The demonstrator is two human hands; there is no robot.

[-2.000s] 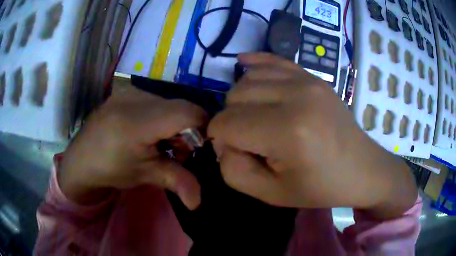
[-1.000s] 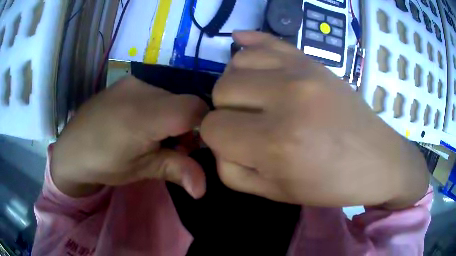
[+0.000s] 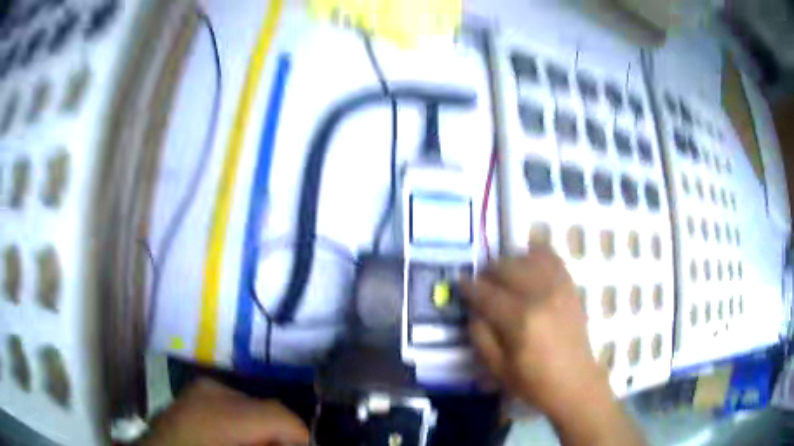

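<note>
The light grey digital meter point(image 3: 420, 344) lies in the middle, its screen pale and unreadable through blur. My right hand point(image 3: 531, 318) is at the meter's right edge, fingers bent near the yellow button; whether it holds anything cannot be told. My left hand point(image 3: 226, 418) is low at the bottom edge, blurred and partly cut off; its fingertips are hidden. A square fixture point(image 3: 396, 435) with a pale metal frame and a small brass-coloured dot sits at the bottom edge. A dark round part point(image 3: 380, 292) lies left of the meter.
A white foam tray point(image 3: 518, 209) with black units and tan cut-outs stands right of the meter, another tray point(image 3: 688, 331) beyond it. A tray point(image 3: 83, 209) stands at far left. A thick black cord point(image 3: 309, 183) curves above. Yellow sheets point(image 3: 392, 19) lie at the top.
The view has shifted to show more of the bench. My hands, together before, are apart: the right is beside the meter, the left lower at the bottom edge. The fixture has come into view.
</note>
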